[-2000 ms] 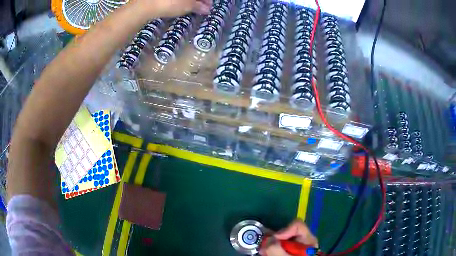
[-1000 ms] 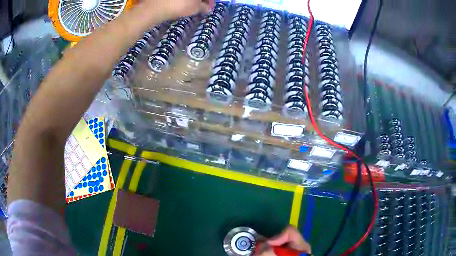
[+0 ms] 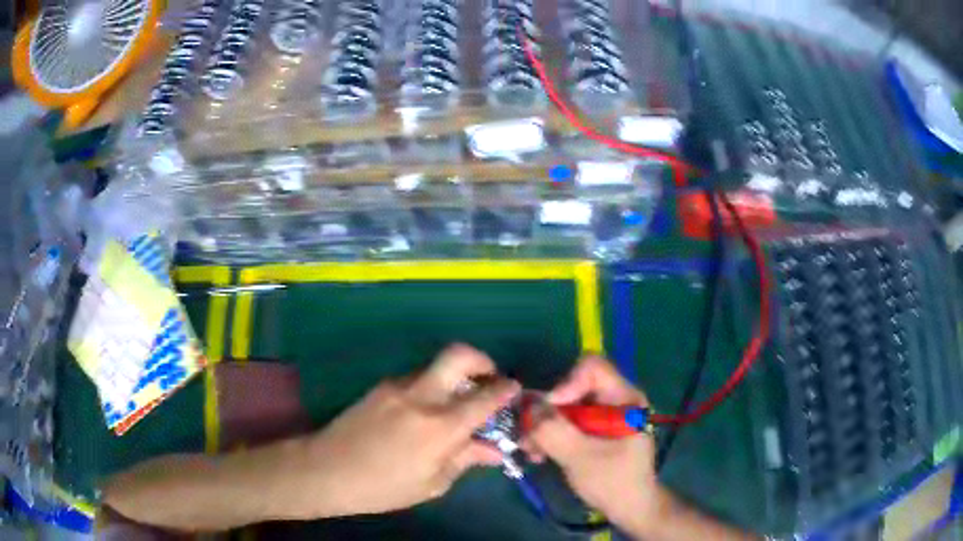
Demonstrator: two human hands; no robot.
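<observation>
My left hand (image 3: 407,433) is at the front middle of the mat. Its thumb and fingers close around a shiny round metal component (image 3: 496,425), blurred and partly hidden by the fingers. My right hand (image 3: 610,454) holds the red test probe (image 3: 597,420) with its blue end to the right; its tip meets the left fingertips, and exact contact cannot be told. The contact base is mostly hidden under the hands; a metal terminal (image 3: 511,463) with a dark blue cable shows just below them.
Clear trays (image 3: 348,227) with rows of components stand behind the mat. More trays (image 3: 845,349) lie at right. A red block (image 3: 729,211) and red and black leads run right of the mat. A dot-sticker sheet (image 3: 137,328), reddish-brown square (image 3: 257,399) and orange fan (image 3: 85,48) are at left.
My left hand has come down from the tray rows to the mat, beside my right hand. The view has shifted, and the trays sit higher and further left. My right hand still holds the probe.
</observation>
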